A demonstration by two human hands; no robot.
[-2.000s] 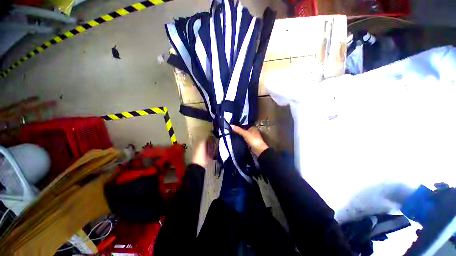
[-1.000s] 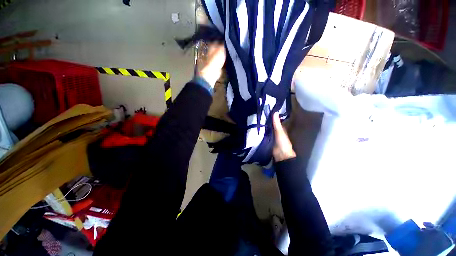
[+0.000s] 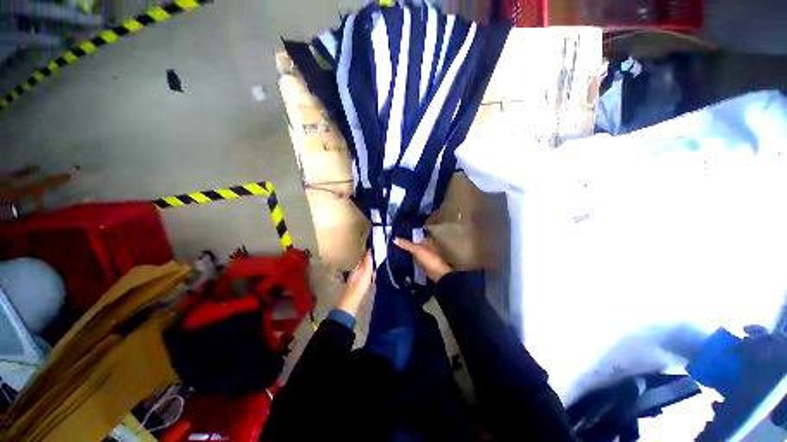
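A thick bundle of black-and-white striped pieces (image 3: pixel 404 112) lies fanned out over a tan cardboard surface (image 3: pixel 324 160), its wide end away from me. It narrows towards me, where a dark band goes across it. My left hand (image 3: pixel 358 285) holds the left side of the narrow end. My right hand (image 3: pixel 424 257) holds its right side, with the thumb on top. The fingers under the bundle are hidden.
The white-covered table (image 3: pixel 647 250) is on the right, with a blue part (image 3: pixel 718 361) near its lower corner. At left are a red crate (image 3: pixel 95 246), stacked brown sheets (image 3: pixel 103 354) and a black-and-red heap (image 3: pixel 224 332). Yellow-black tape (image 3: pixel 216 194) marks the floor.
The bundle was turned and shifted right a second ago and now lies straighter ahead. My left hand has come back from the bundle's upper left side to its narrow end.
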